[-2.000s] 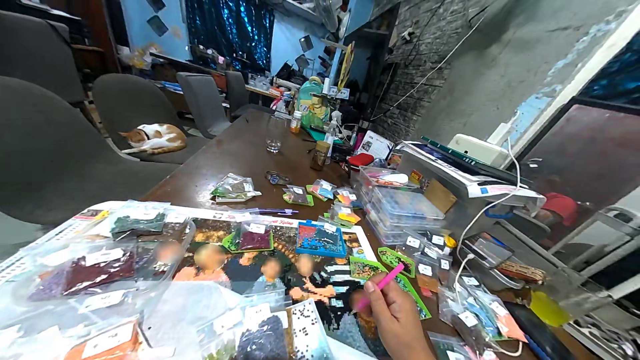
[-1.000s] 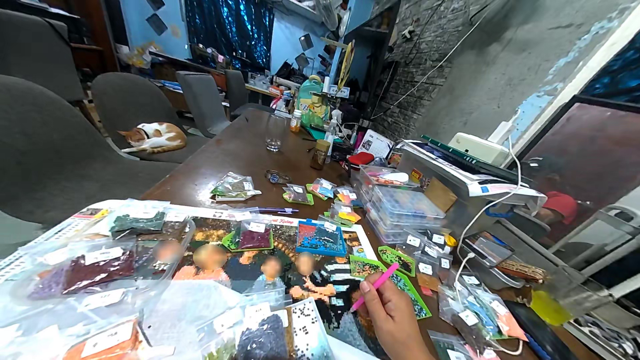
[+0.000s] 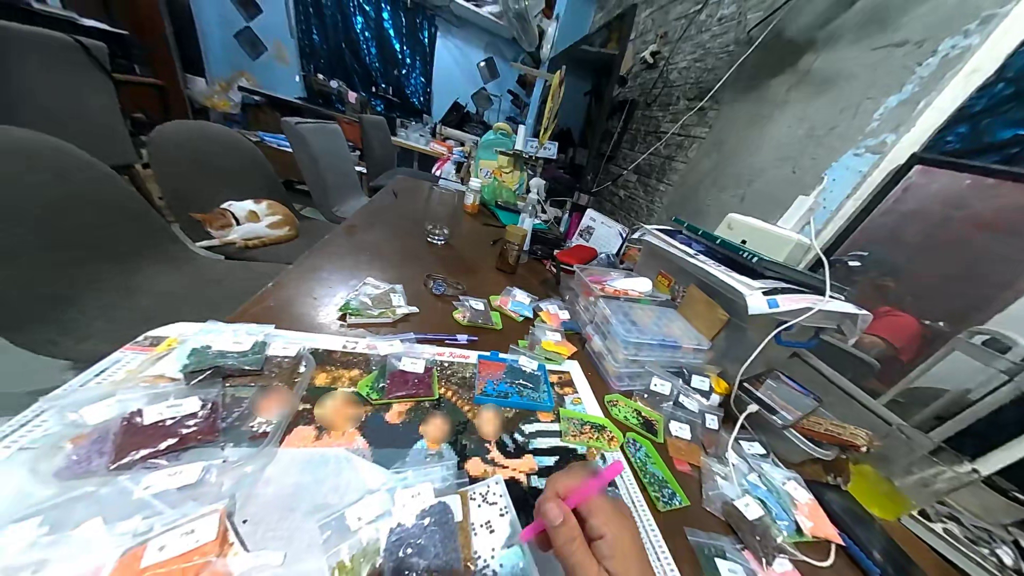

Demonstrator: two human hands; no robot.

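Note:
A pink diamond-painting pen (image 3: 573, 501) is pinched between the thumb and fingers of my right hand (image 3: 596, 524), at the lower edge, its lower tip near a white tray of dark beads (image 3: 490, 512). Beneath lies a diamond-painting canvas (image 3: 472, 460) showing several figures. A blue tray of beads (image 3: 514, 382) and a green tray under a bag of dark red beads (image 3: 406, 378) rest on the canvas. Right of my hand are green trays of beads (image 3: 654, 472). Bags of dark blue (image 3: 424, 540) and orange beads (image 3: 172, 548) lie at the lower left. My left hand is not in view.
Stacked clear plastic boxes (image 3: 640, 340) stand right of the canvas, with bead bags (image 3: 760, 488) and a white cable (image 3: 760, 344) nearby. A drinking glass (image 3: 438, 220), a wristwatch (image 3: 444, 285) and a brown bottle (image 3: 512, 250) stand or lie farther back. A cat (image 3: 250, 224) lies on a chair.
My right hand with the pink pen has moved down toward the white bead tray. The trays on the canvas look unmoved.

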